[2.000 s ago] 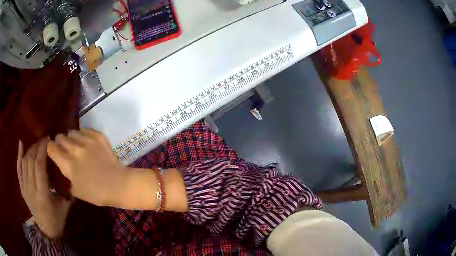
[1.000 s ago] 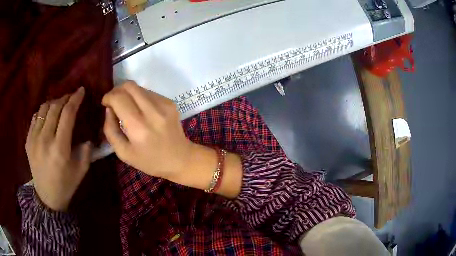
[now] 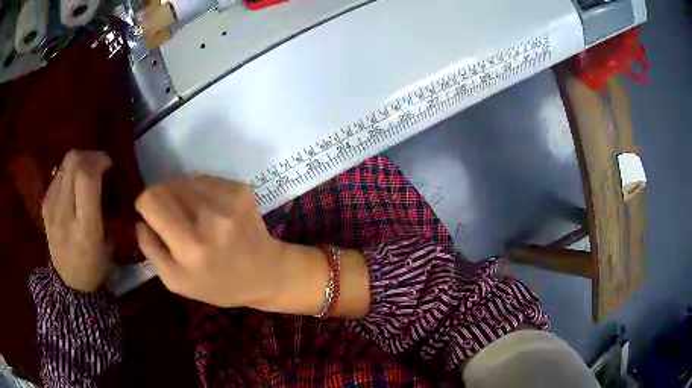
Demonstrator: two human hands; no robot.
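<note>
The dark red-brown fabric (image 3: 68,114) lies over the left end of the white machine bed (image 3: 303,91) and hangs down toward the lap. My left hand (image 3: 78,220) rests on the fabric with its fingers bent; whether it grips any cloth cannot be told. My right hand (image 3: 209,239) is right of it, with thumb and forefinger pinching the fabric's right edge at the front of the bed. The needle plate (image 3: 154,87) and the shiny metal parts (image 3: 110,38) of the foot area show at the upper left, beyond my hands.
Tension knobs (image 3: 32,26) and a tan block (image 3: 157,24) stand at the upper left. A printed ruler (image 3: 402,110) runs along the bed's front edge. A red plastic bag (image 3: 618,61) hangs at the right, above a wooden bench (image 3: 607,151) bearing a white item (image 3: 631,174). Checked cloth (image 3: 364,197) covers the lap.
The view has shifted. The phone, fully seen at first, now shows only as a red edge. My left fingers, spread one second ago, are now bent. My right hand remains at the fabric edge.
</note>
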